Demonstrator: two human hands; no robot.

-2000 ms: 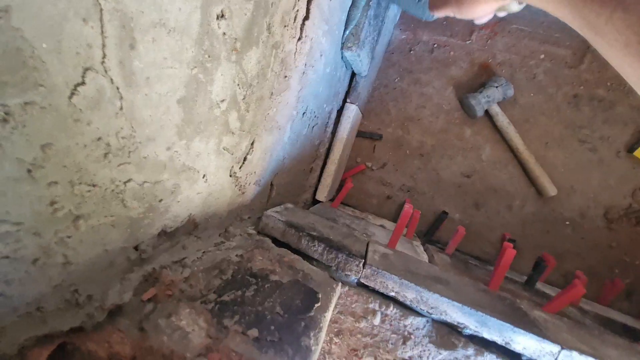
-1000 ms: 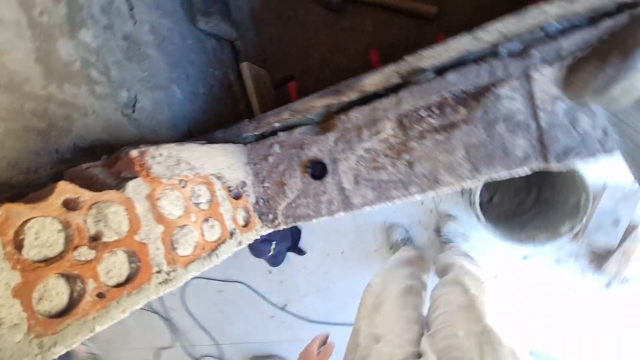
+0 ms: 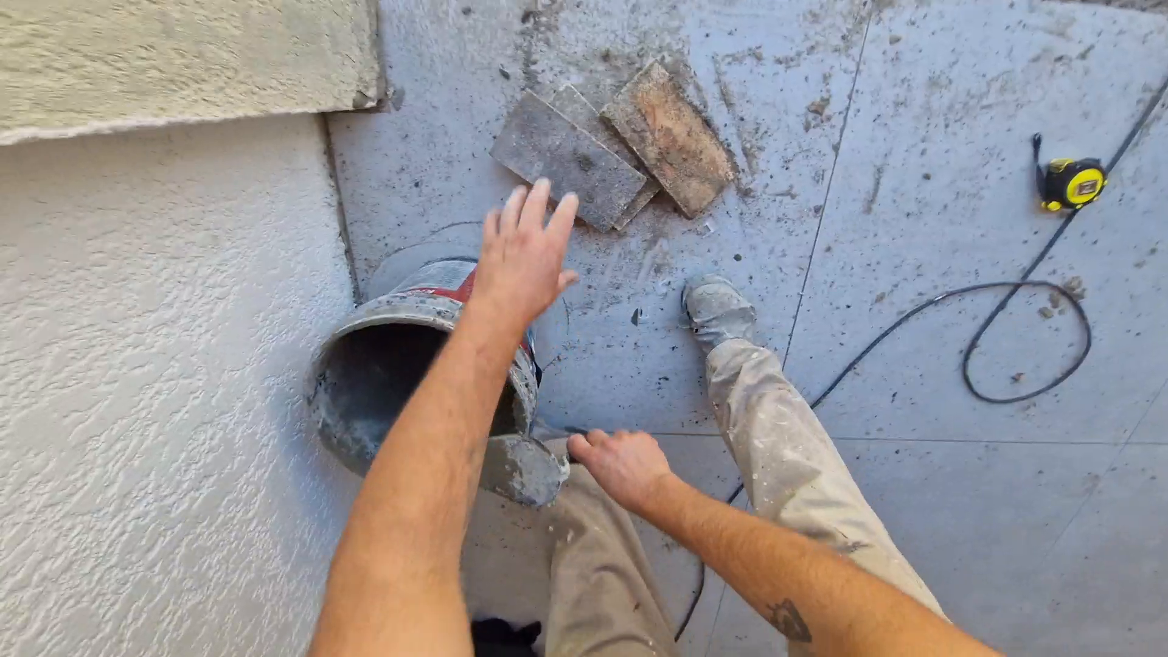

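Observation:
My left hand [image 3: 527,251] reaches forward, fingers apart and holding nothing, just short of several stacked flat tile pieces [image 3: 584,160]. Its forearm passes over a mortar-smeared bucket [image 3: 424,315], which leans with its dark mouth toward me. To the right of the bucket, my right hand [image 3: 620,465] is closed around the handle of a trowel, mostly hidden by the fingers. The trowel's blade [image 3: 525,470], coated in grey mortar, lies at the bucket's rim. A reddish-brown piece [image 3: 671,137] rests beside the grey ones.
A white textured wall [image 3: 155,365] rises at the left, under a rough ledge [image 3: 182,64]. On the tiled floor to the right lie a black cable [image 3: 981,338] and a yellow and black tape measure [image 3: 1072,184]. My shoe [image 3: 718,310] stands near the tile pieces.
The view has swung from the wall and red wedges, past a hollow-brick wall top, down to the floor. Both hands are now in sight, the right one with a trowel.

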